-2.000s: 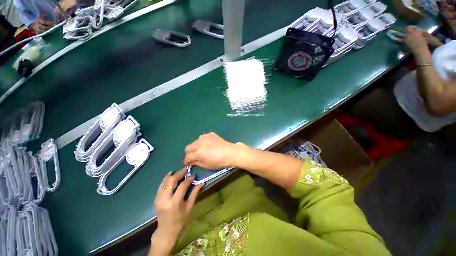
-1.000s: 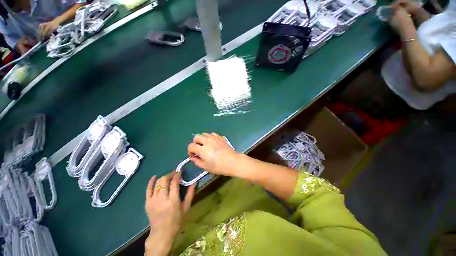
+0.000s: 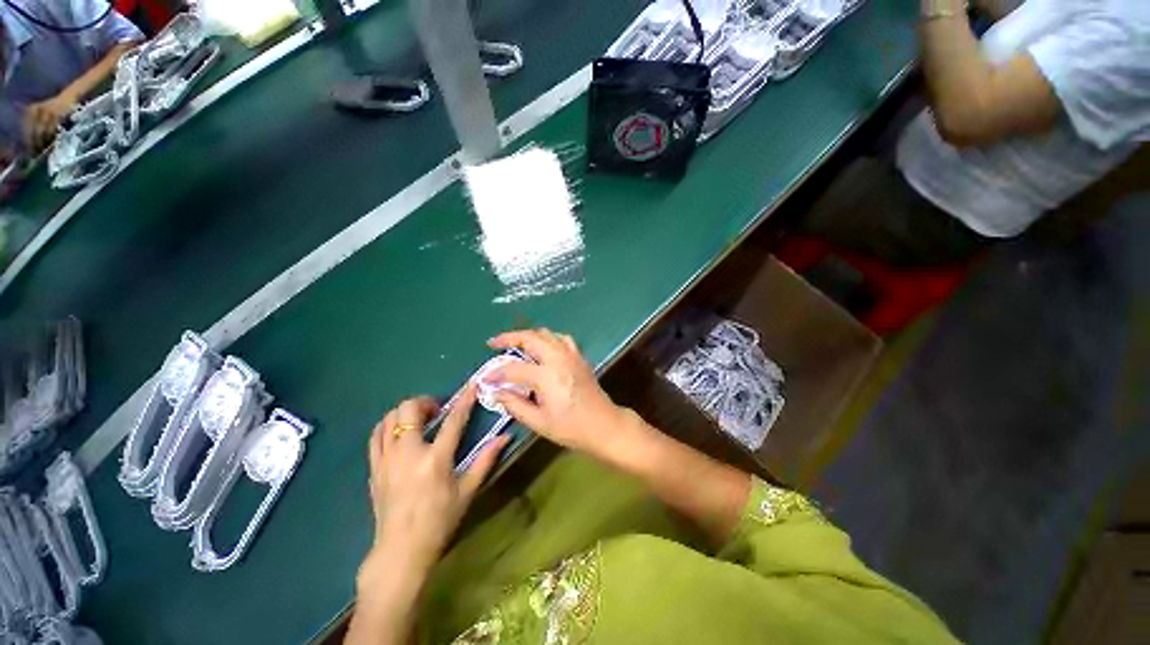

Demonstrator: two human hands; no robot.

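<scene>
A white oval loop frame [image 3: 482,435] lies near the bench's front edge between my hands. Its round white disc end is at the upper right, partly under my fingers. My left hand [image 3: 423,485] grips the frame's left side with thumb and fingers. My right hand [image 3: 559,393] holds the disc end with bent fingers. The fingers hide parts of the frame, and I cannot tell whether they hold a thin pin. Similar waiting frames [image 3: 252,485] lie nested to the left. A bright white pin pile [image 3: 527,217] lies beyond my hands, with loose pins around it.
A grey metal post [image 3: 457,82] stands behind the pile. A black fan [image 3: 646,116] is to its right, before a neighbour's frames [image 3: 742,61]. A cardboard box [image 3: 820,330] of frames is below the edge. Frame stacks are at far left. Other people sit at right and upper left.
The view has shifted, so the bench things sit further left. The frame between my hands is turned so its disc end now shows at my right fingers. Both hands have come closer together.
</scene>
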